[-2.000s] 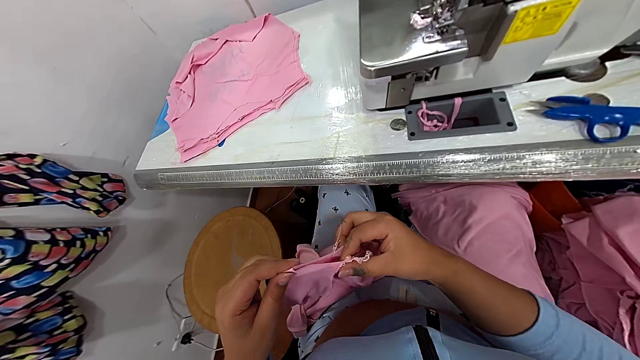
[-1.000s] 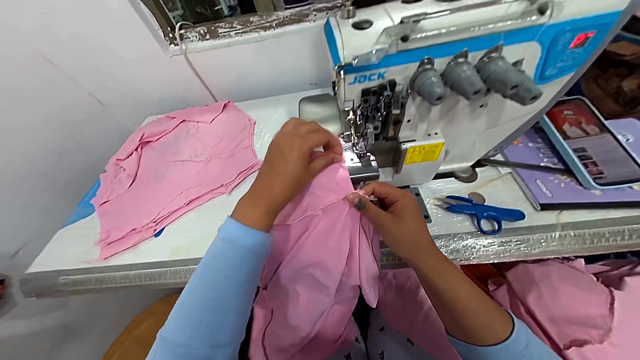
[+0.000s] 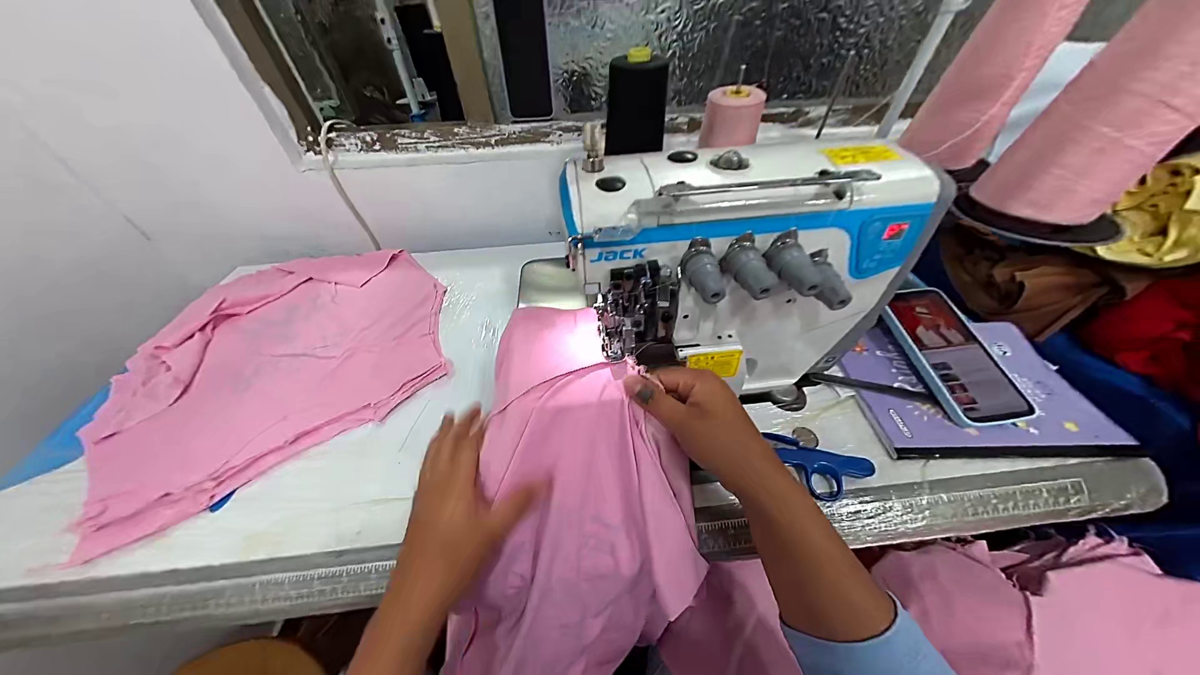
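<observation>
Pink fabric [image 3: 572, 487] hangs over the table's front edge, its far end lying under the presser foot area of a white and blue Jack overlock sewing machine [image 3: 741, 225], lit by the machine's lamp. My right hand [image 3: 698, 412] pinches the fabric's edge between thumb and fingers, just in front of the presser foot. Slightly blurred, my left hand [image 3: 469, 506] lies at the left side of the same fabric, fingers spread; whether it touches the cloth I cannot tell. Blue thread snips [image 3: 825, 466] rest right of my right hand.
A stack of cut pink fabric pieces [image 3: 272, 366] covers the table's left part. At right, a phone [image 3: 958, 356] lies on a purple notebook [image 3: 1069, 412]. Large pink thread cones [image 3: 1078, 122] stand behind them. More pink cloth [image 3: 1106, 600] lies below the table's front edge.
The pink fabric was over my lap two seconds ago and is now at the machine. Since one second ago, my left hand has moved from beside the presser foot back toward me. The view has shifted.
</observation>
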